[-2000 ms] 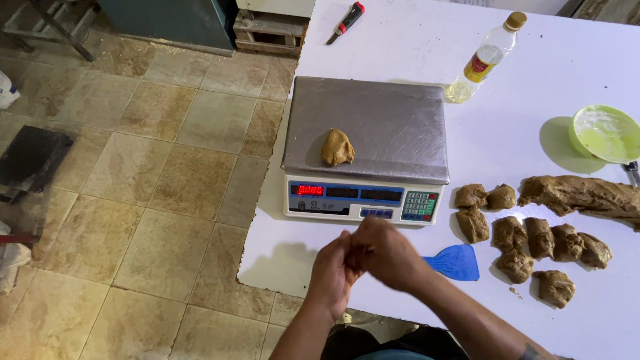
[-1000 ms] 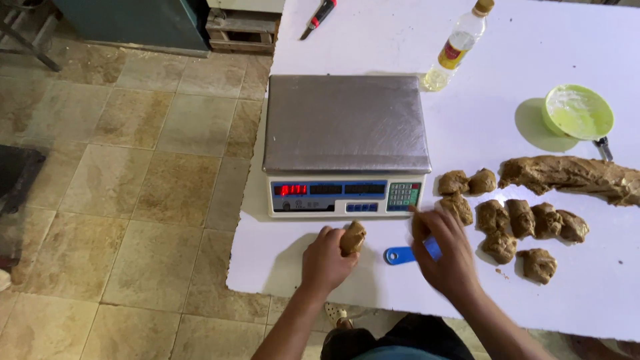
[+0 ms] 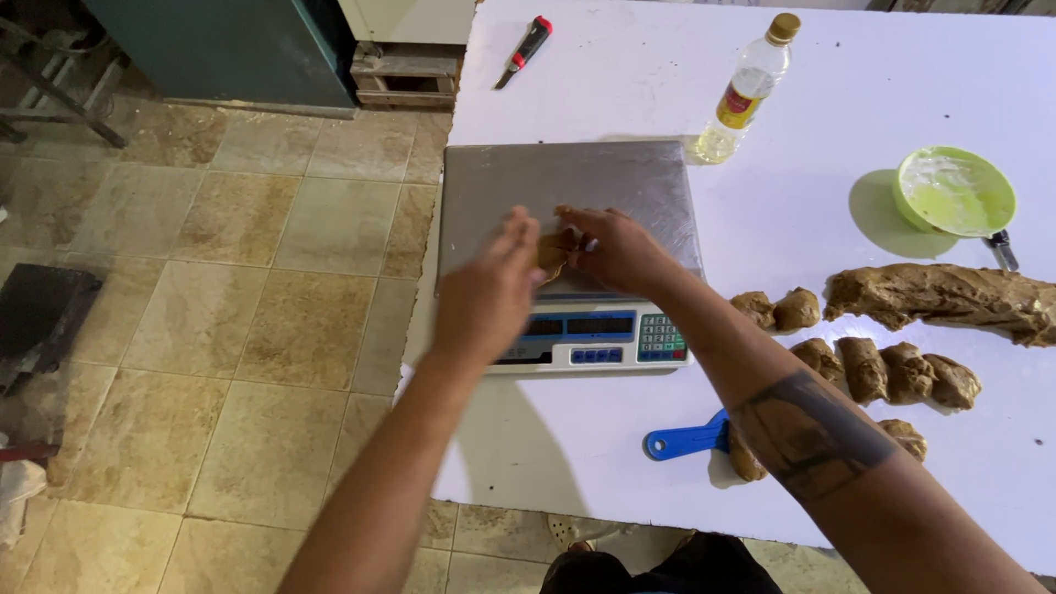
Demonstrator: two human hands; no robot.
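Both my hands are over the steel pan of a digital scale (image 3: 495, 186). A brown dough piece (image 3: 551, 254) lies between them, low over or on the pan. My right hand (image 3: 606, 247) has its fingers at the dough's right side. My left hand (image 3: 495, 285), blurred, is at its left with fingers extended; whether it grips the dough is unclear. Right of the scale are several dough pieces (image 3: 865, 369) and a long dough roll (image 3: 949, 299). A blue plastic scraper (image 3: 685, 441) lies in front of the scale, partly behind my right forearm, beside another dough piece (image 3: 745, 458).
A clear plastic bottle of oil (image 3: 742, 95) stands behind the scale's right corner. A red and black utility knife (image 3: 525, 51) lies at the back left. To the right is a green bowl (image 3: 957, 194) with a dark handle beside it (image 3: 1002, 250). The table's left edge borders the tiled floor.
Both hands have moved from the table in front of the scale up over its pan. A dough piece, in my left hand a second ago, is no longer there. The scraper's blade now lies behind my forearm.
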